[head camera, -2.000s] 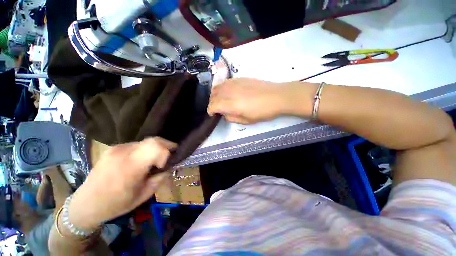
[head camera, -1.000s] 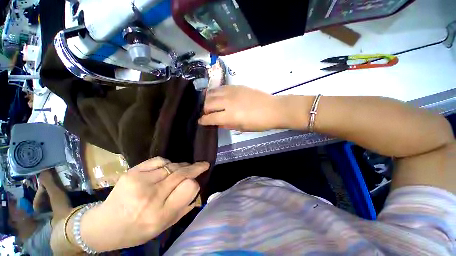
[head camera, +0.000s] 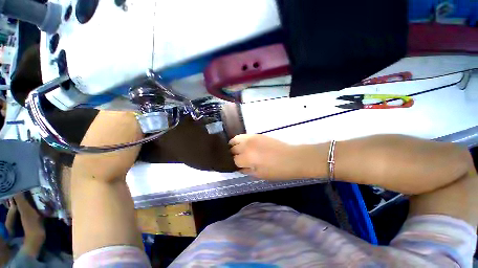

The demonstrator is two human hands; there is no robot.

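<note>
The dark brown cloth (head camera: 183,145) lies under the machine head, beside the presser foot and needle area (head camera: 212,123). My right hand (head camera: 257,156) is at the cloth's right edge, just below the needle area, its bent fingertips gripping it. My left forearm (head camera: 102,183) reaches up on the left, and my left hand is hidden behind the machine head. The white sewing machine head (head camera: 183,36) fills the top, with a chrome guard (head camera: 44,125) and a grey knob (head camera: 153,122) in front of my left arm.
Snips (head camera: 375,101) with yellow and orange-red handles lie right of the machine on the white table (head camera: 293,112). A black cloth band (head camera: 343,42) hangs over the head. A ruler-like strip runs along the front edge. Another person's arm (head camera: 29,222) shows at lower left.
My left hand has left the cloth's near edge and gone up behind the machine head. The cloth no longer hangs over the front edge. The view has shifted, showing more of the machine head.
</note>
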